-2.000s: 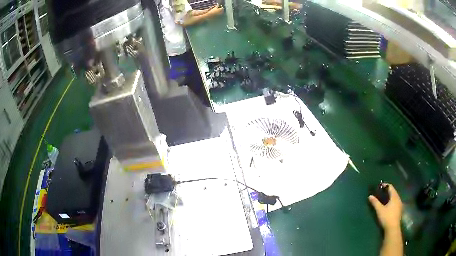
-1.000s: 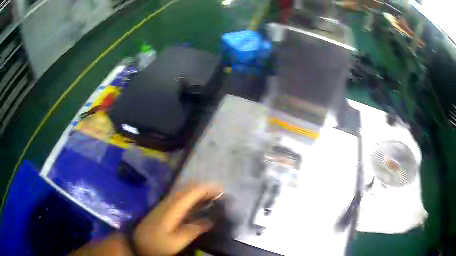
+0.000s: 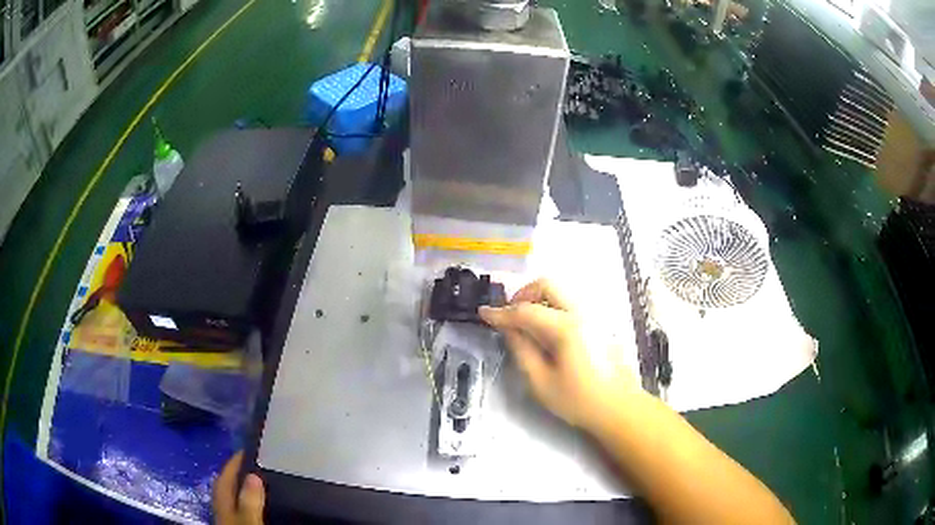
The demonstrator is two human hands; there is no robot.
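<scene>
A black power adapter housing (image 3: pixel 458 294) lies in the silver fixture (image 3: pixel 458 402) on the pale machine base plate (image 3: pixel 338 379). The grey horn block (image 3: pixel 488 133), with a yellow strip at its lower edge, stands just behind and above it. My right hand (image 3: pixel 549 344) reaches in from the right, its thumb and fingertips on the right end of the adapter housing. My left hand (image 3: pixel 240 496) is partly cut off by the lower edge, its fingers at the base's left front corner. What it holds, if anything, is hidden.
A large black box (image 3: pixel 210 236) stands left of the base, on a blue and yellow surface. A blue basket (image 3: pixel 359 101) is behind. A small fan (image 3: pixel 712 261) stands over a white sheet (image 3: pixel 754 359) at right. A squeeze bottle (image 3: pixel 165 167) stands behind the box.
The view has swung back to the machine. The right hand has come to the fixture, where a black housing now sits. The hand seen at lower left is now at the base corner.
</scene>
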